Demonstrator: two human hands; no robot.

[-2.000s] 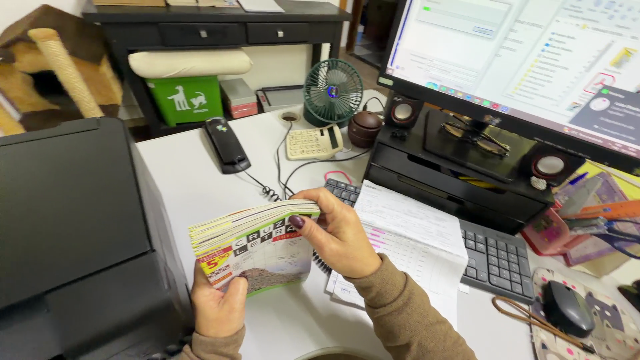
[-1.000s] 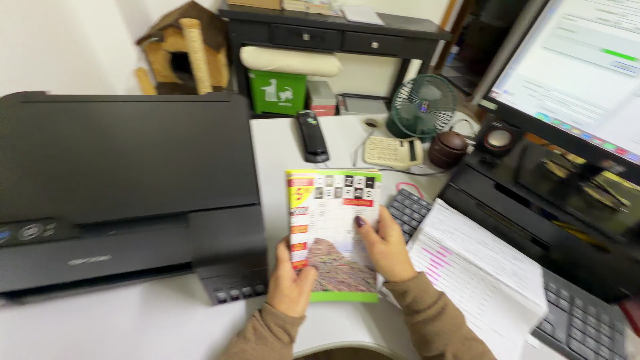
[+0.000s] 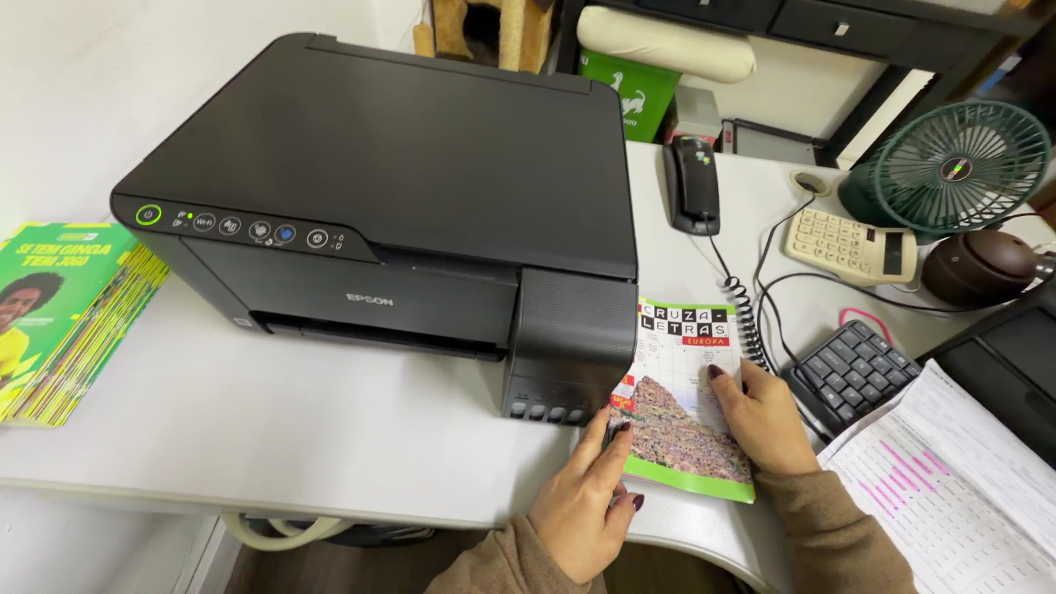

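A stack of crossword magazines (image 3: 681,396) with a green-edged cover lies by the right side of a black Epson printer (image 3: 429,173), which hides part of its left edge. My right hand (image 3: 763,417) grips the stack's right edge, thumb on the cover. Along the lower left edge, my left hand (image 3: 586,503) rests with fingers extended, near the printer's ink tank corner. Whether it holds the stack firmly is not plain. At the far left, another stack of magazines (image 3: 66,322) with green and yellow covers lies on the white desk (image 3: 313,437).
Beyond the magazines are a black telephone handset (image 3: 693,186) with a coiled cord, a calculator (image 3: 850,247), a green fan (image 3: 957,169) and a brown round pot (image 3: 978,268). A black keyboard (image 3: 854,371) and printed papers (image 3: 932,487) lie to the right.
Both hands have lowered the magazine stack from in front of me to beside the printer. My left hand's fingers have straightened along its edge. The view has swung left.
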